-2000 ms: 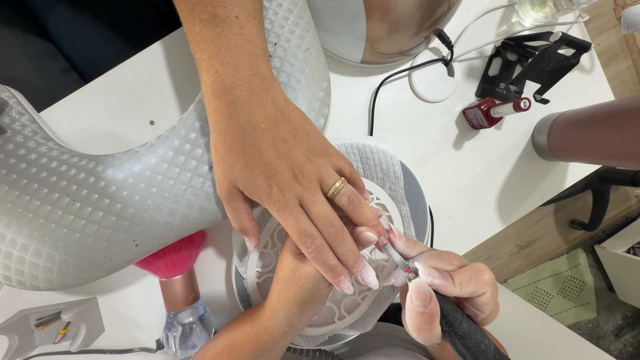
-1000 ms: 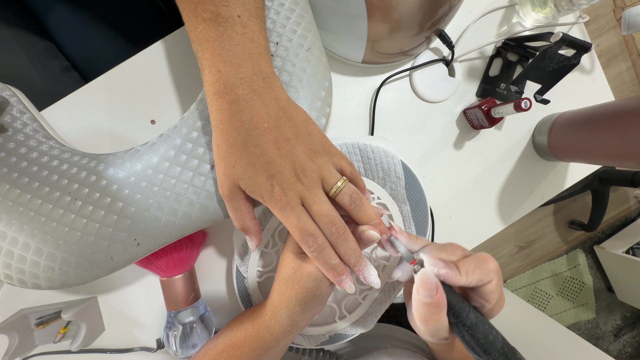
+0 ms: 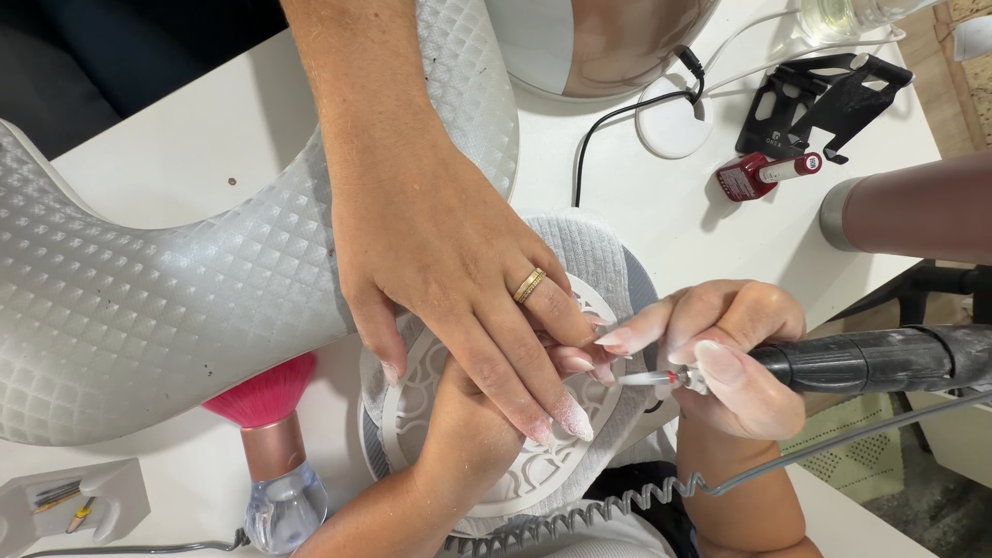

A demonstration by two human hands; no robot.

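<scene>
Another person's hand (image 3: 442, 225), with a gold ring and white dust on its nails, reaches down from the top over the dust collector's white openwork grille (image 3: 422, 372). My left hand (image 3: 484, 438) lies partly beneath it, gripping a finger near its tip; the other hand hides much of my grip. In my right hand (image 3: 736, 364) is a black electric nail drill handpiece (image 3: 860, 360), held nearly level. Its pale bit (image 3: 643, 378), marked by a red band, points left at the gripped finger's nail; whether they touch, I cannot tell.
A quilted silver armrest (image 3: 232, 302) spans the left. Below it stand a pink dust brush (image 3: 267, 395) and a white bit tray (image 3: 124, 496). Dark red nail polish (image 3: 744, 177), a black folding stand (image 3: 821, 105) and a pink tumbler (image 3: 914, 209) are at right. A coiled cord (image 3: 604, 511) crosses below.
My right hand has swung the drill from a downward slant to nearly level, and its coiled cord now shows. The other person's hand and my left hand stay about where they were.
</scene>
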